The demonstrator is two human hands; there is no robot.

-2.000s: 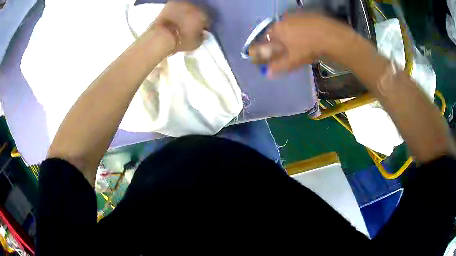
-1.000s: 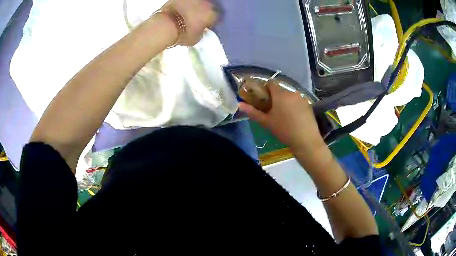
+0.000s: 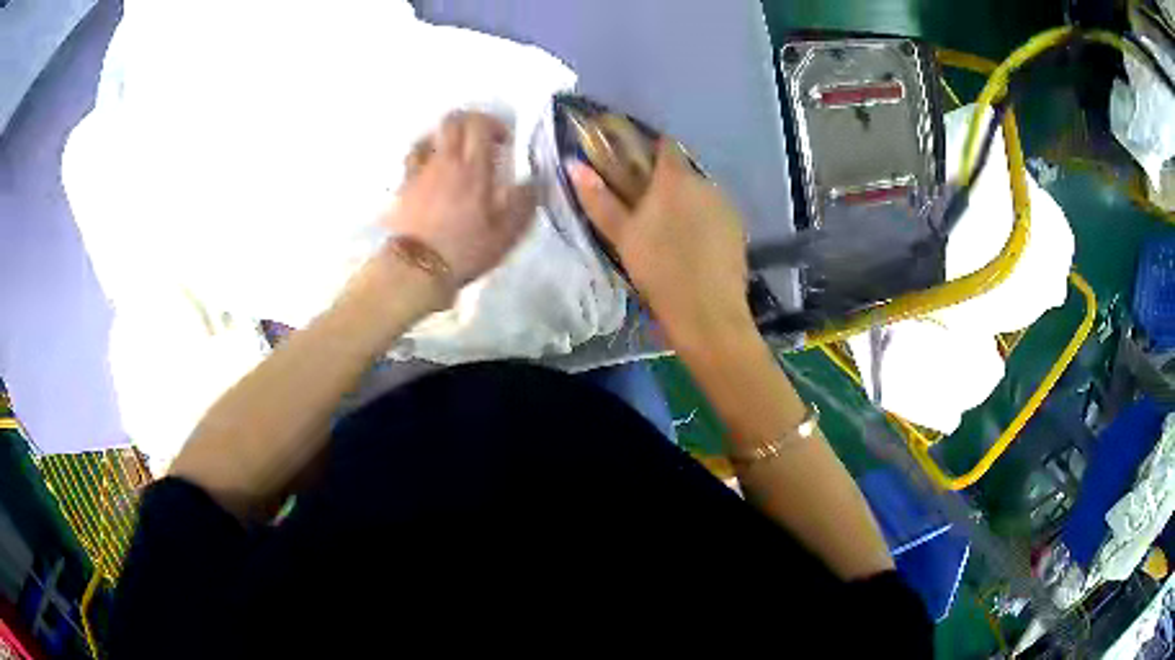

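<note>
White garment pieces [image 3: 258, 168], bright and overexposed, lie on the lilac-covered pressing table [image 3: 683, 65]. My left hand [image 3: 467, 194] lies on the cloth with its fingers spread, palm down. My right hand [image 3: 670, 239] is closed around the wooden handle of the steam iron [image 3: 616, 148]. The iron's tip points up and to the left, and its left side is at the right edge of the white cloth. Its underside is hidden.
The silver iron rest [image 3: 866, 129] with two reddish strips is at the table's right edge. A dark hose runs right from the iron. A yellow trolley [image 3: 1018, 413] holds white pieces [image 3: 934, 374]. Yellow wire bars [image 3: 93, 496] show at lower left. A blue container [image 3: 930, 567] is at lower right.
My right hand first grasped the iron near the rest, then moved it up and left to the cloth's edge. My left hand moved down and now lies open on the cloth, which has shifted.
</note>
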